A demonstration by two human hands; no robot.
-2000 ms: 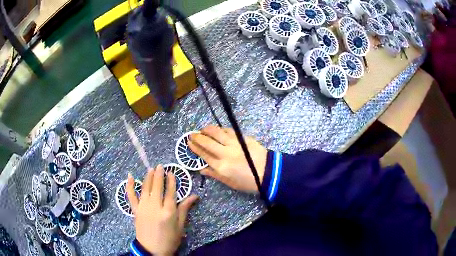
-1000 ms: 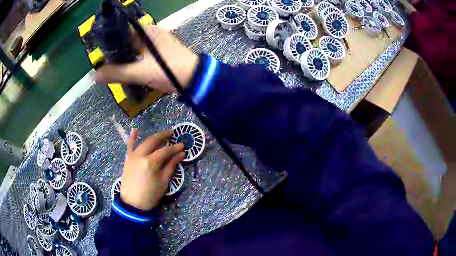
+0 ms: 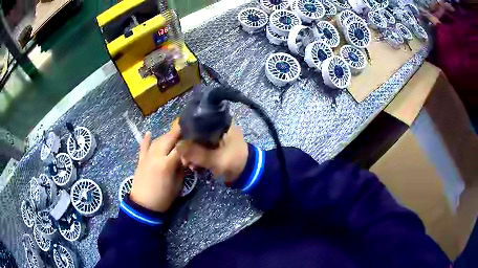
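My right hand point(image 3: 224, 157) is closed around the black electric screwdriver point(image 3: 205, 118), which stands over the work in front of me. My left hand point(image 3: 159, 170) is beside it, fingertips close to the tool's lower end; what they touch is hidden. Parts of two white spoked fan housings show by my left hand: one point(image 3: 189, 182) at its right, another point(image 3: 126, 187) at its left. A housing under the screwdriver, if any, is hidden by the hands and tool.
The yellow screw feeder point(image 3: 137, 86) with red digits stands behind my hands. Housings are heaped at left point(image 3: 86, 197) and at right, partly on a cardboard sheet point(image 3: 378, 73). The black tool cord point(image 3: 273, 133) arcs over my right sleeve. A carton point(image 3: 414, 102) is at the right edge.
My right hand went from the housings up to the hanging screwdriver by the feeder, and now holds it down beside my left hand. The feeder front is uncovered.
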